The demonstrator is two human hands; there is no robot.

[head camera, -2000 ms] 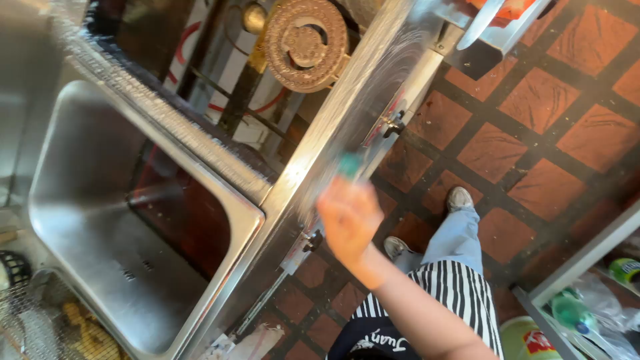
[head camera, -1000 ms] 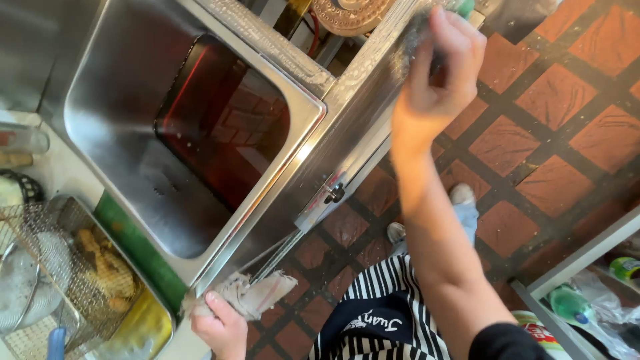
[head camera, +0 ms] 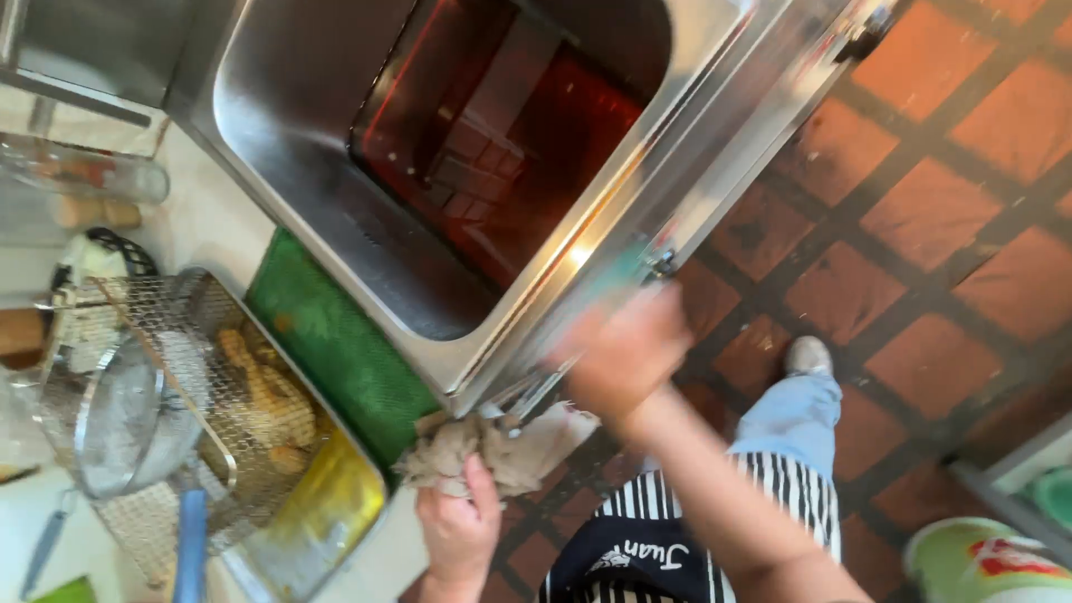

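My right hand (head camera: 628, 347) is blurred over the front edge of the stainless steel unit (head camera: 620, 209). It is closed on a green scouring pad (head camera: 620, 272), pressed to the metal front beside a small knob (head camera: 662, 264). Lower left, my left hand (head camera: 461, 511) grips a crumpled brown cloth or paper (head camera: 490, 452) at the unit's near corner. Above both hands lies the deep steel basin (head camera: 394, 243), with dark reddish liquid (head camera: 511, 176) in it.
A green mat (head camera: 335, 352) lies left of the basin. Beyond it, a metal tray (head camera: 335, 519) holds fried food (head camera: 264, 394) under a wire basket (head camera: 193, 377) and a strainer (head camera: 134, 410). A glass bottle (head camera: 126, 172) lies upper left. A bucket (head camera: 980, 561) stands on the tiled floor (head camera: 930, 360), lower right.
My right hand has moved back along the metal front from its far end toward my left hand. My left hand, out of view two seconds ago, now shows with the crumpled cloth or paper.
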